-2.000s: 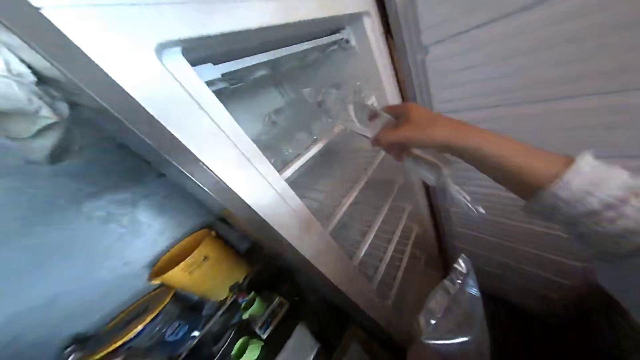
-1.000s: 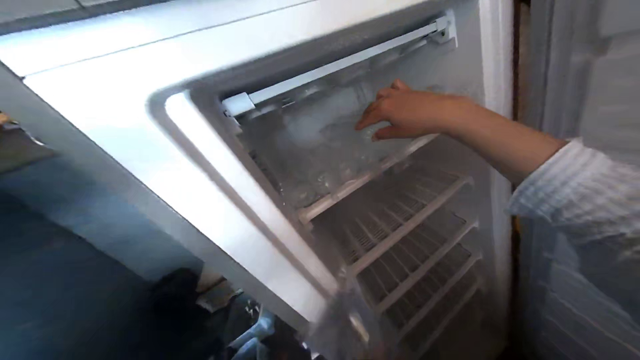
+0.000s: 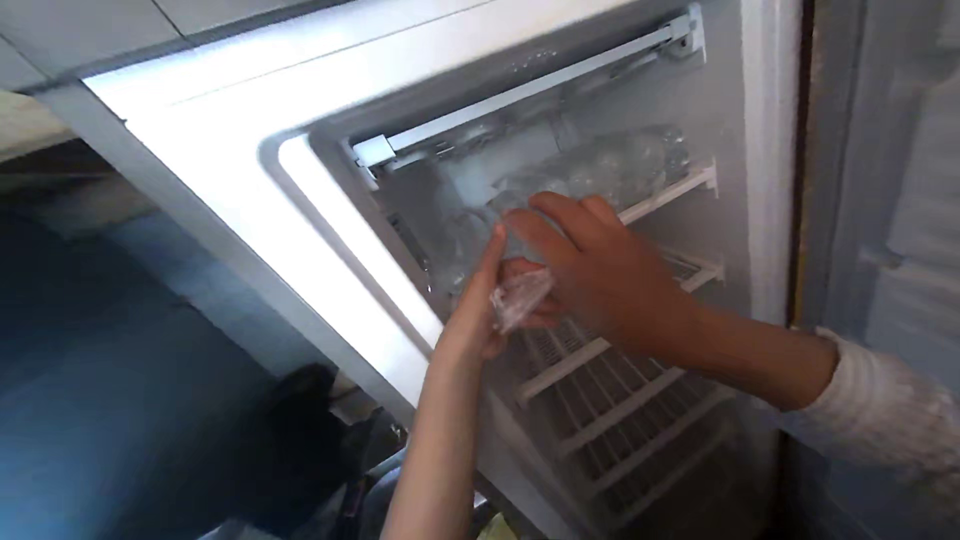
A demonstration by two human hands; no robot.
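Both my hands are in front of an upright freezer's top compartment. My left hand (image 3: pixel 487 307) is closed around a clear plastic bag (image 3: pixel 521 298), whose crumpled end shows at the palm. Close on its right is my right hand (image 3: pixel 600 262), fingers bent and blurred, near the upper part of the bag; whether it grips anything cannot be told. Behind the hands, clear plastic bags with what looks like ice or frozen liquid (image 3: pixel 630 161) lie on the top shelf, under a white bar (image 3: pixel 525 90).
Several wire shelves (image 3: pixel 622 405) sit below, with white front rails. The freezer's white frame (image 3: pixel 352 277) slants on the left. Its door (image 3: pixel 900 300) stands wide at the right. Dark, unclear items (image 3: pixel 375 480) are at the bottom, and grey tiles (image 3: pixel 82 34) at top left.
My left hand has come into view with a plastic bag. My right hand, which held a clear bag two seconds ago and reached into the top compartment one second ago, is now beside the left.
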